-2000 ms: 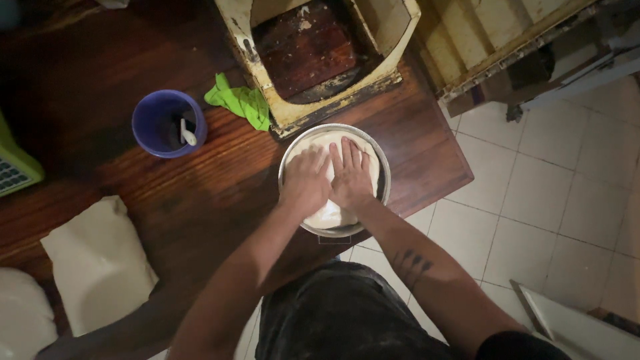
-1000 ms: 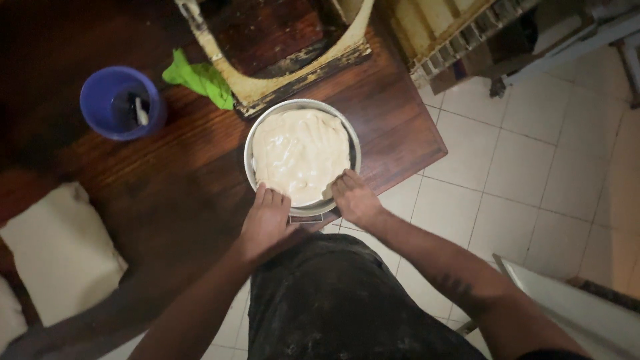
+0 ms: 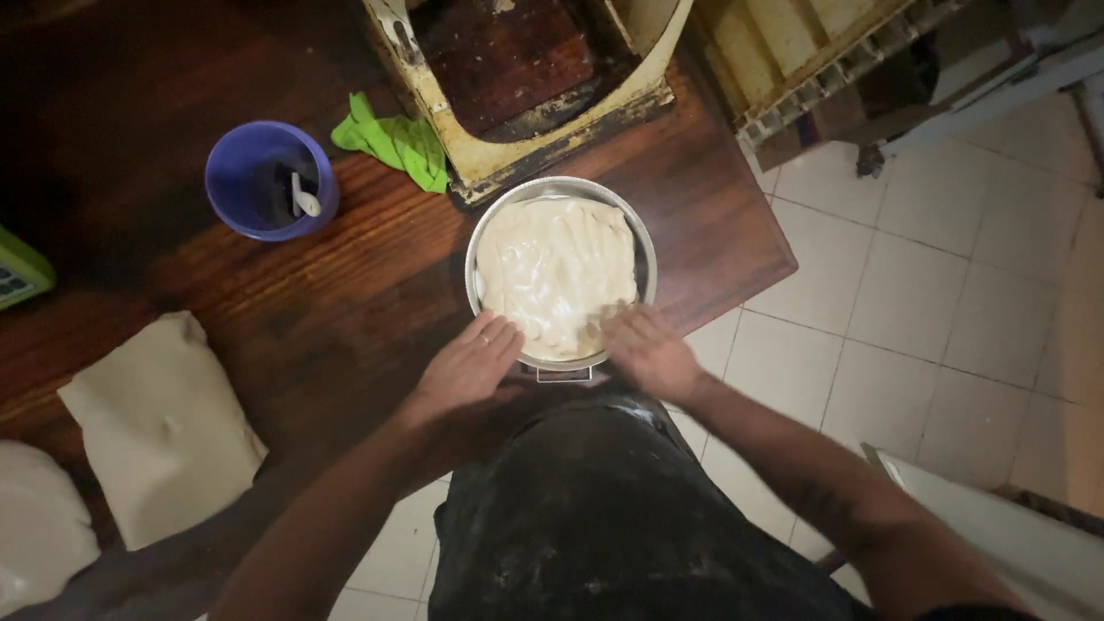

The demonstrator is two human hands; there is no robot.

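Observation:
A round metal pan (image 3: 649, 259) stands near the front edge of the wooden table, with a flattened, glossy sheet of pale dough (image 3: 556, 267) inside it. The dough has finger-like ridges and leaves a gap at the pan's right side. My left hand (image 3: 473, 358) lies over the pan's lower left rim, its fingertips at the dough's edge. At the lower right rim, my right hand (image 3: 651, 352) touches the dough's edge with its fingers, slightly blurred. Whether either hand grips the rim or dough cannot be told.
On the table (image 3: 362, 285) are a blue plastic container (image 3: 226, 185) with a white utensil, a green cloth (image 3: 392, 142), a worn metal frame (image 3: 543, 159), a folded slab of dough (image 3: 168, 427) and a rounded pale mass (image 3: 34, 526). The table's corner juts out at the right above the tiled floor.
Both hands were on the middle of the dough two seconds ago and have since moved down to the pan's near rim. There they remain, one at each side.

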